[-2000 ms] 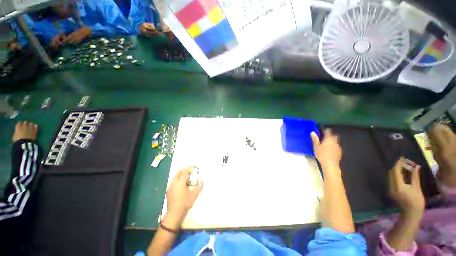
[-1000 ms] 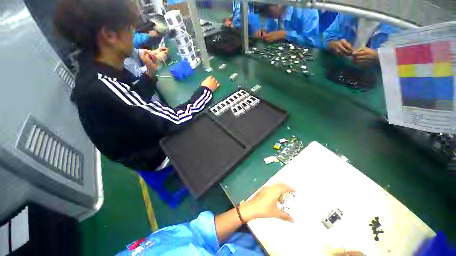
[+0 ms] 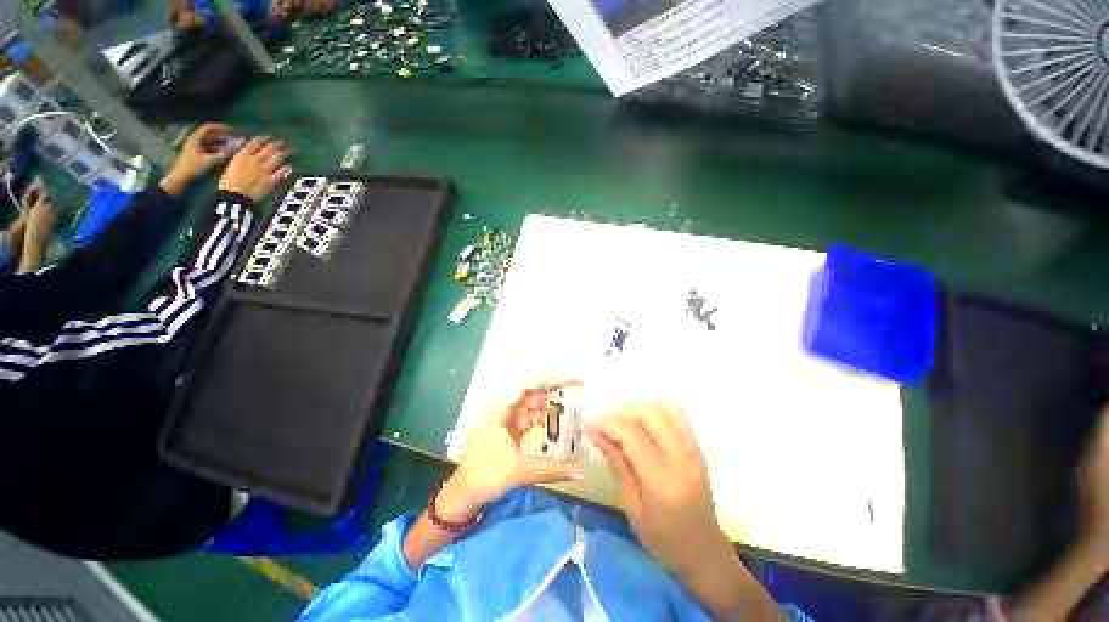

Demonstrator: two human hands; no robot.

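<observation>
My left hand holds a small white device housing with a dark and orange-brown middle, above the near edge of the white sheet. My right hand is just right of the housing, thumb and fingertips pinched together beside it; whether a tiny part is between them cannot be told. Another small unit lies on the sheet beyond my hands. A small pile of dark parts lies to its right.
A blue bin stands at the sheet's far right corner. A black tray with white-framed units is at left, another at right. Loose subassemblies lie left of the sheet. A person's hands are beyond the left tray. A fan is at upper right.
The view has swung back right from the neighbour's side. My left hand still holds the housing; my right hand, earlier at the blue bin, is now beside the housing.
</observation>
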